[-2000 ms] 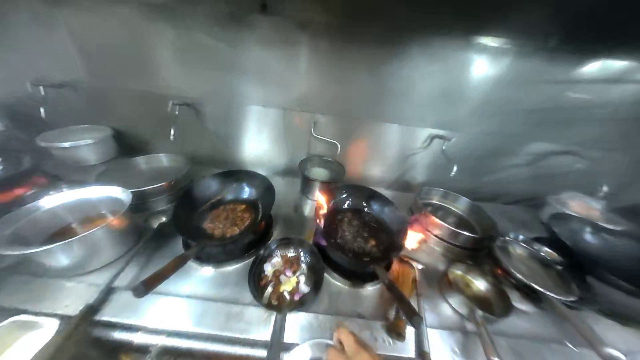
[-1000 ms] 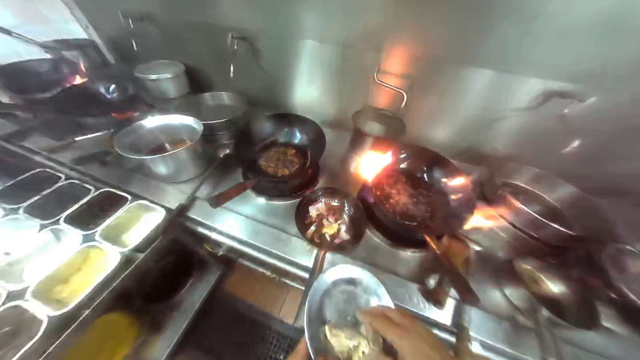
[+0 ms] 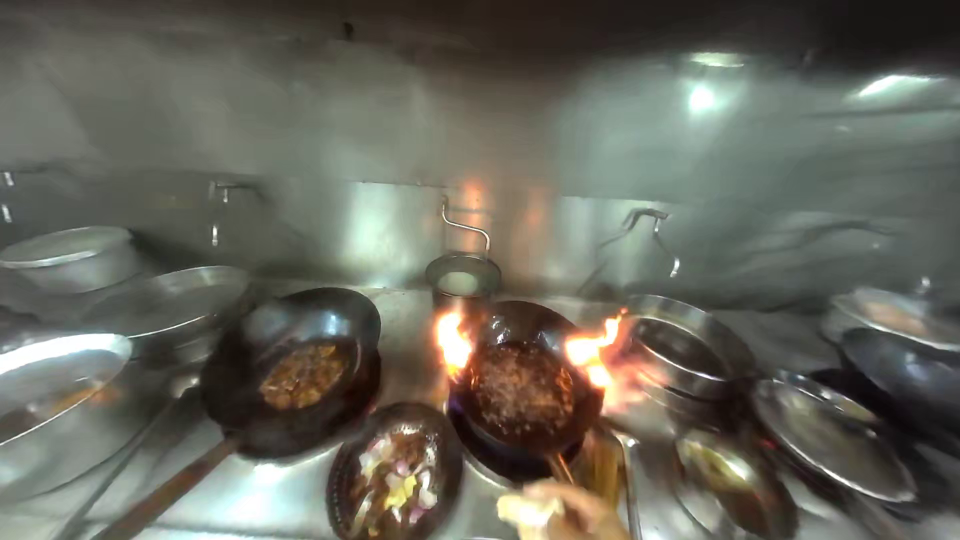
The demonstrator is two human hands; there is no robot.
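One hand, seemingly my right hand [image 3: 581, 514], shows at the bottom edge, its fingers closed on a pale, soft food piece [image 3: 529, 510]. Just above it is a black wok [image 3: 525, 390] with dark bubbling contents, flames rising on both sides of its rim. To the left sits a small dark ladle or pan [image 3: 397, 472] holding chopped onion and other pieces. Farther left, a second black wok [image 3: 296, 375] with a wooden handle holds browned food in liquid. My left hand is out of view.
Metal pots [image 3: 67, 259] and a wide pan [image 3: 45, 390] stand at the left. A steel pot [image 3: 686, 349], a lidded pan [image 3: 832, 439] and a small pan [image 3: 724, 480] crowd the right. A bent metal spout [image 3: 465, 225] rises before the steel wall.
The view has swung up and right. The metal bowl with pale food, in view a second ago, has left the picture. My right hand now holds a pale piece near the flaming wok's handle.
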